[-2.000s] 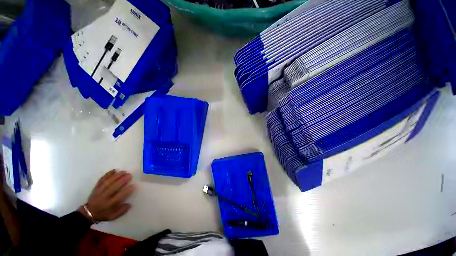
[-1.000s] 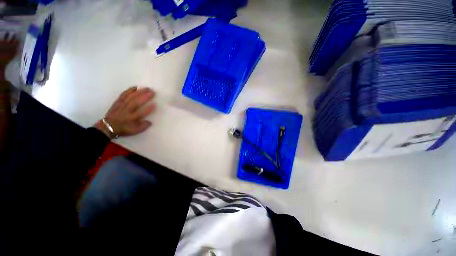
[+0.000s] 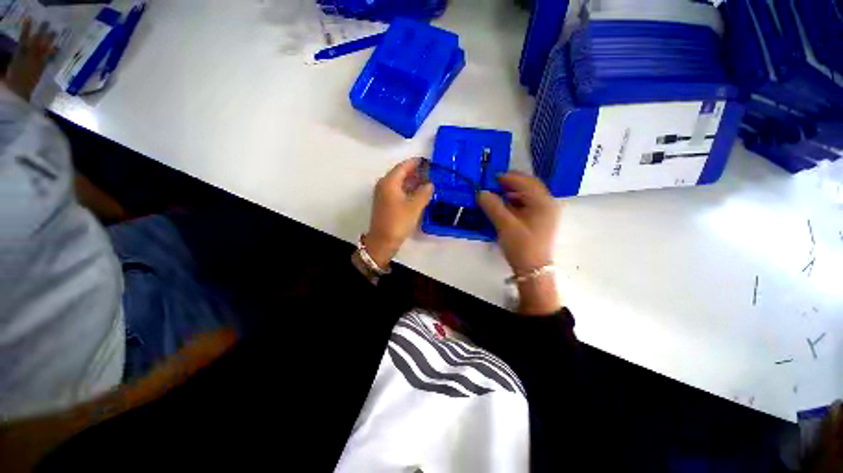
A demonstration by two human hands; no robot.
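Observation:
A blue insert tray (image 3: 462, 139) lies on the white table in front of me, with a black USB cable (image 3: 450, 170) in and over it. One plug stands in the right slot; a black coil lies in the lower pocket. My left hand (image 3: 396, 211) is at the tray's left edge and pinches the cable's other end; the plug is hidden by my fingers. My right hand (image 3: 529, 222) is at the tray's right side, slightly blurred, its thumb and fingers closed on the cable over the tray. Several nested blue trays (image 3: 404, 78) lie behind to the left.
Upright stacks of blue and white retail boxes (image 3: 638, 148) stand behind right, more blue boxes (image 3: 795, 111) beyond. A blue strip (image 3: 349, 46) lies behind the nested trays. Another person in a grey top (image 3: 55, 249) is at left, a hand near flat cards (image 3: 88, 51). Thin dark bits lie at right.
My left hand has moved right from the bare table to the tray and taken the loose cable end. My right hand has come into view. The person at left shows more.

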